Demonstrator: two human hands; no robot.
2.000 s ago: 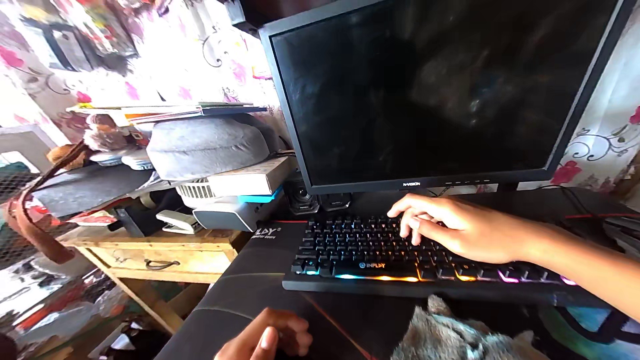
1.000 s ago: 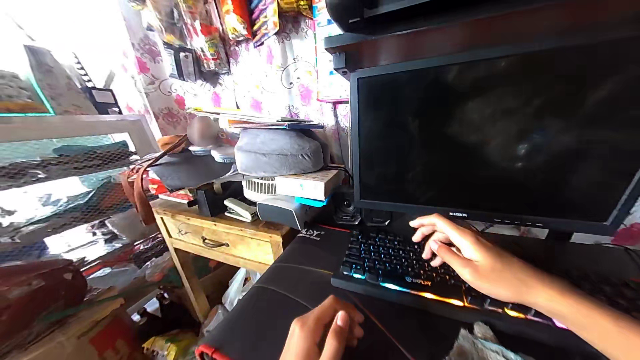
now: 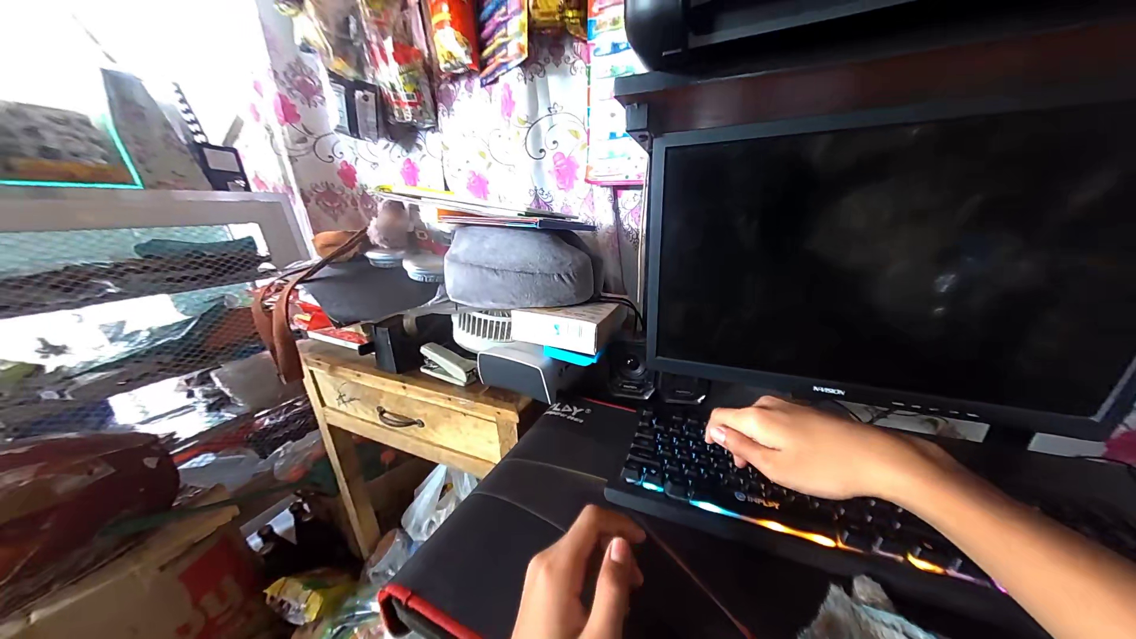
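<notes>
A black backlit keyboard (image 3: 701,470) lies on a black desk mat (image 3: 506,515), its front edge glowing blue, orange and purple. My right hand (image 3: 799,444) rests over its keys with bent fingers and holds nothing. On the mat, in front of the keyboard's left end, is my left hand (image 3: 581,568), fingers curled and apart from the thumb, nothing seen in it. Behind the keyboard stands a monitor (image 3: 887,257) with a dark screen. A grey cloth (image 3: 861,612) lies at the bottom edge, in front of the keyboard.
A wooden side table (image 3: 435,426) with a drawer stands left, bearing a stapler (image 3: 448,364), a white box (image 3: 568,327) and a grey cushion (image 3: 519,264). Small speakers (image 3: 632,368) sit beside the monitor. A dark shelf (image 3: 843,71) overhangs it. A cardboard box (image 3: 169,577) is at lower left.
The view has swung to the left, bringing in more of the side table and the mesh-covered window. My right hand stays over the keyboard and my left hand stays near the mat's front.
</notes>
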